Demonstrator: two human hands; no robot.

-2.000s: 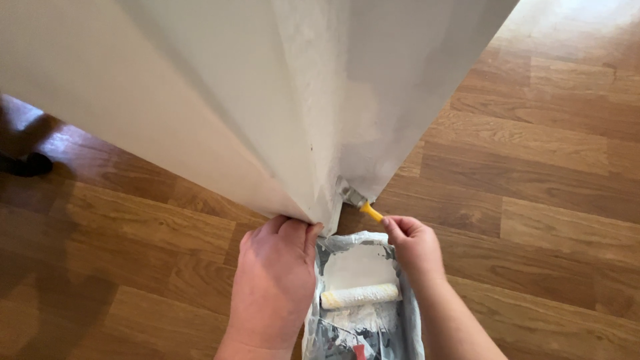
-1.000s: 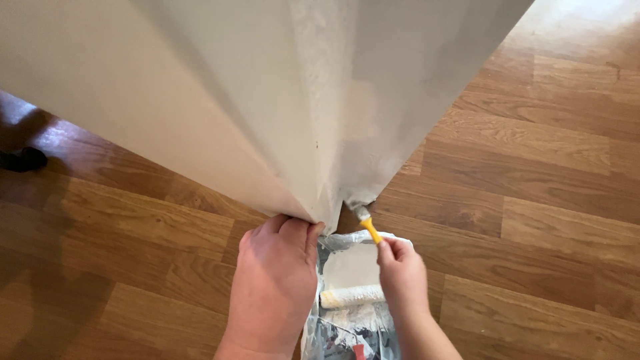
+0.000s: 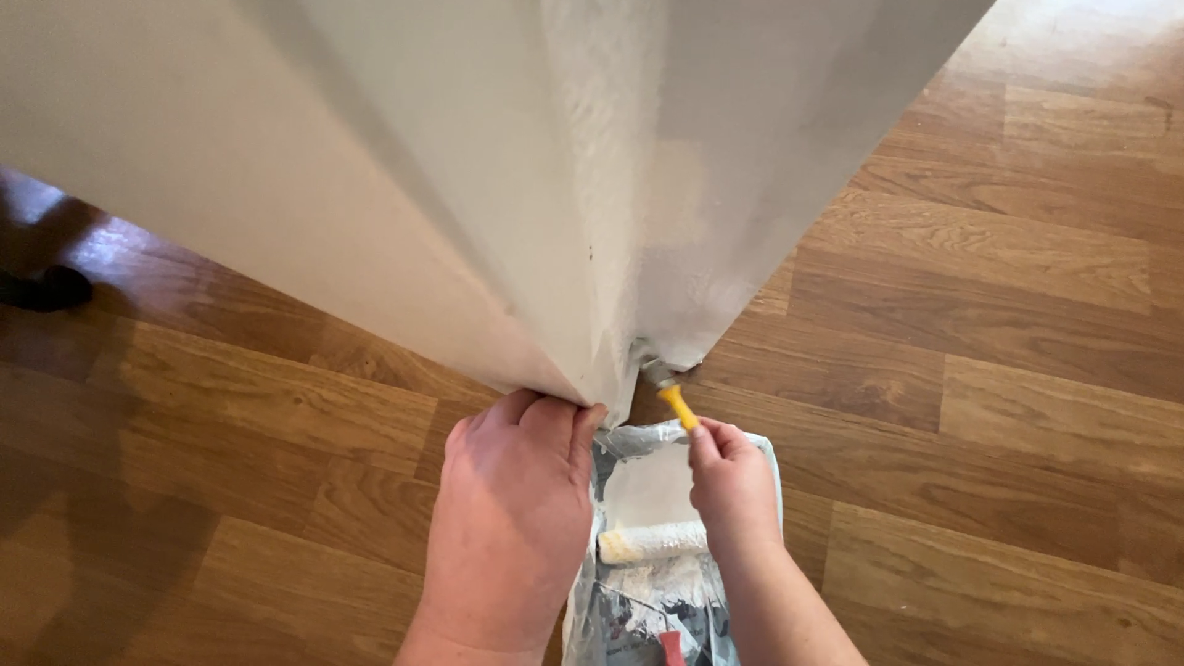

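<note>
My right hand [image 3: 735, 476] grips a small paintbrush [image 3: 678, 404] by its yellow handle. The brush tip touches the low inner corner beside the grey-white wall face [image 3: 740, 185]. My left hand [image 3: 523, 499] pinches the bottom edge of a white panel [image 3: 444, 213], possibly a door, left of that corner. Just below sits a plastic-lined paint tray [image 3: 772, 462] with white paint in it. Across the tray lies a paint roller [image 3: 647, 541] coated in white, partly hidden by my right hand. Its red handle [image 3: 672, 647] shows at the lower frame edge.
Wood-look laminate flooring [image 3: 1017, 444] runs on both sides of the panel and the wall. A dark object [image 3: 46, 289] stands on the floor at the far left, cut off by the frame edge. Shadows fall across the floor at lower left.
Two seconds ago my right hand was farther right; it has moved left, over the tray's right side, and the brush handle now points more steeply downward. My left hand keeps its place.
</note>
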